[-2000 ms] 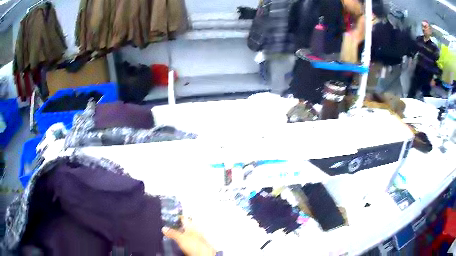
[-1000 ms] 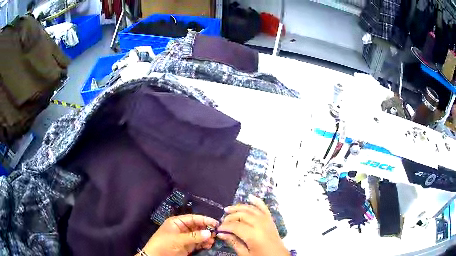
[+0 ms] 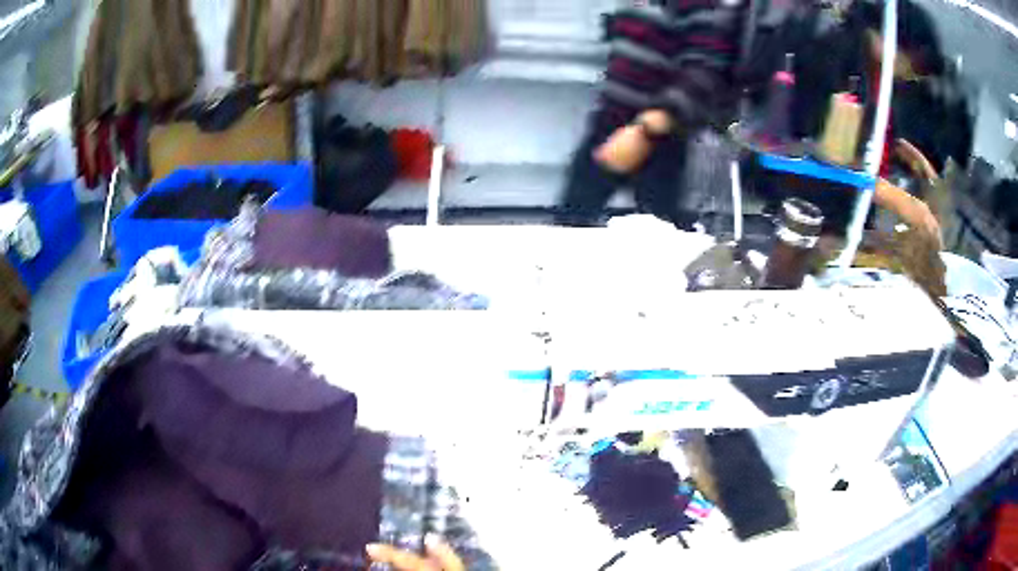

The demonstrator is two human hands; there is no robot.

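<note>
The coat (image 3: 262,446) lies spread on the white table at the lower left, its dark purple inner side up. Its fuzzy plaid edge curves around the purple, and a plaid strip runs along the right side. Only a few fingers of one hand, by their place my right hand (image 3: 419,555), show at the bottom edge on the plaid strip. They are blurred and cut off, so their hold cannot be told. My left hand is out of the picture.
The white sewing machine (image 3: 670,404) stands to the right. Dark purple strips (image 3: 634,486) and a flat black rectangle (image 3: 746,480) lie before it. A folded plaid piece (image 3: 324,248) lies behind the coat. A person in a striped top (image 3: 670,67) is beyond the table.
The view has swung up and right since one second ago, when both hands were together at the coat's plaid edge. A striped-top person now shows nearer behind the table than two seconds ago.
</note>
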